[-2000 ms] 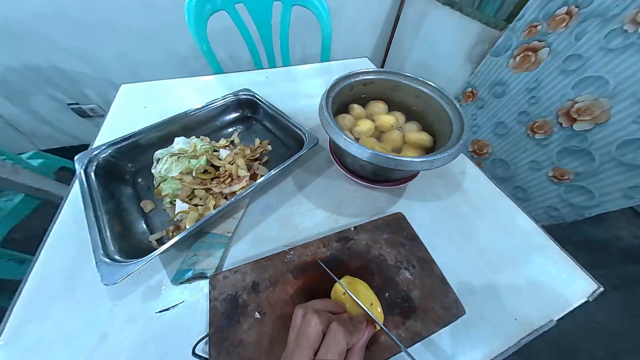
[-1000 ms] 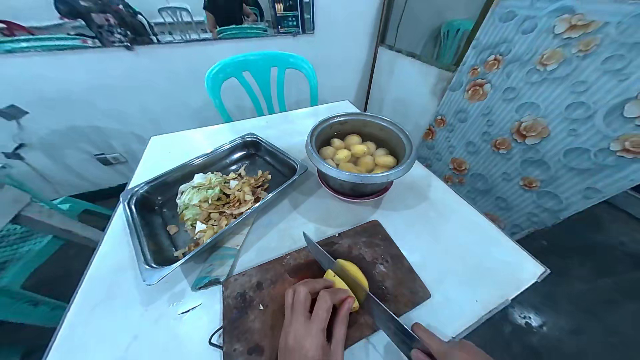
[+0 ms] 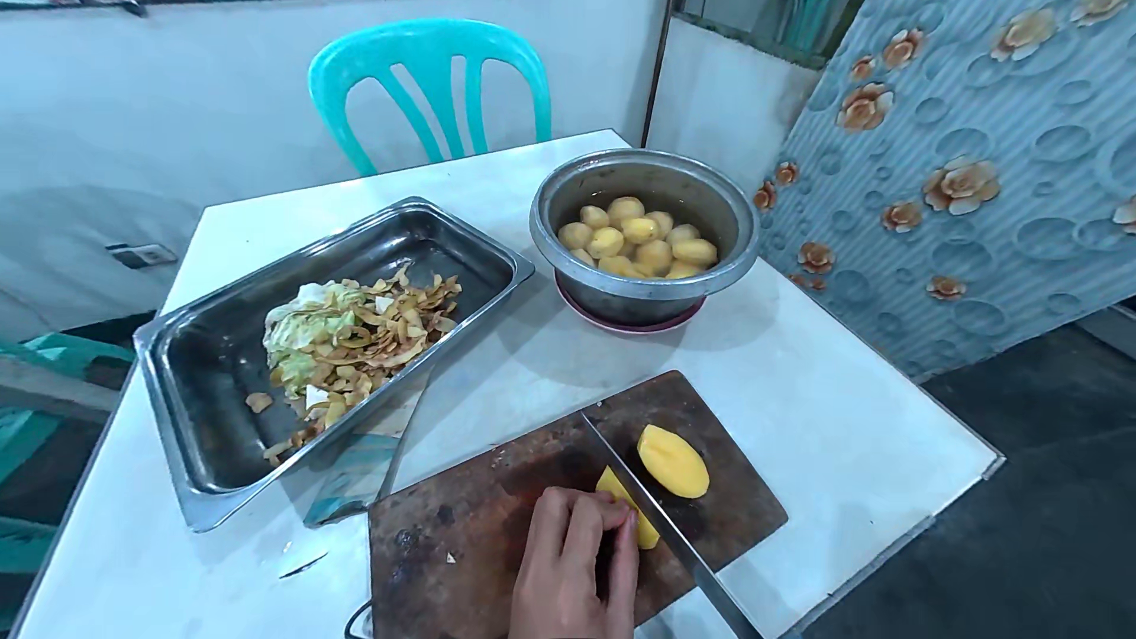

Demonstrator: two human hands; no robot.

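My left hand (image 3: 577, 564) holds a piece of peeled potato (image 3: 646, 532) down on the dark wooden cutting board (image 3: 470, 532), its fingertips curled at the piece. A long kitchen knife (image 3: 666, 524) lies with its blade along the right side of that piece, tip toward the back of the board. Its handle is out of view, and so is my right hand. On the board right of the blade rests a separate cut piece of potato (image 3: 674, 461), its flat yellow face up. Behind the board, a metal pot (image 3: 643, 284) holds several peeled potatoes (image 3: 639, 232) in water.
At the left a steel tray (image 3: 204, 417) holds peelings (image 3: 390, 337) and cabbage leaves (image 3: 311, 324). A flat packet (image 3: 355, 470) lies partly under it. The pot stands on a reddish plate (image 3: 630, 327) on the white table (image 3: 781, 390). A turquoise plastic chair (image 3: 435, 80) stands behind.
The potato, whole two seconds ago, is now cut, with one piece lying apart right of the knife. My right hand, seen one second ago, has left the view.
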